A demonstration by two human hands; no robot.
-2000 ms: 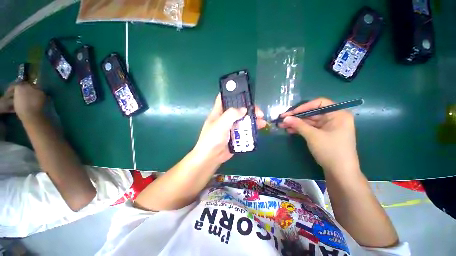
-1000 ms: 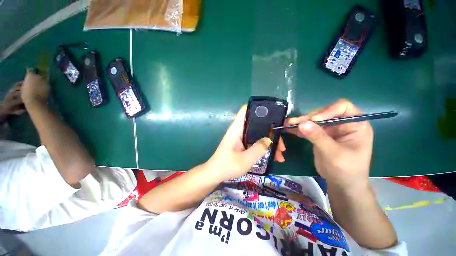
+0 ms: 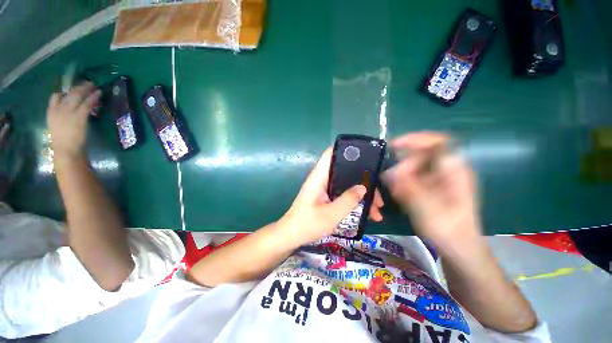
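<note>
My left hand (image 3: 329, 204) holds a black phone housing (image 3: 350, 175) upright near the bench's front edge, thumb across its middle. The housing shows a round silver disc at the top, a small amber strip at its right side and a silver-blue board below the thumb. My right hand (image 3: 429, 177) is just right of the housing and blurred by motion. The tweezers cannot be made out in it. A clear release sheet (image 3: 362, 100) lies flat behind the housing.
Two phone housings (image 3: 168, 124) lie at left by the white line. One housing (image 3: 460, 57) and a thick housing stack (image 3: 535, 40) are at back right. Amber sheets in a clear bag (image 3: 178, 27) lie at back left. Another worker's hand (image 3: 72, 114) reaches in at left.
The housing came nearer my body, then stayed almost still. My right hand has drawn slightly off it and blurred. The other worker's hand moved onto the leftmost housing's place.
</note>
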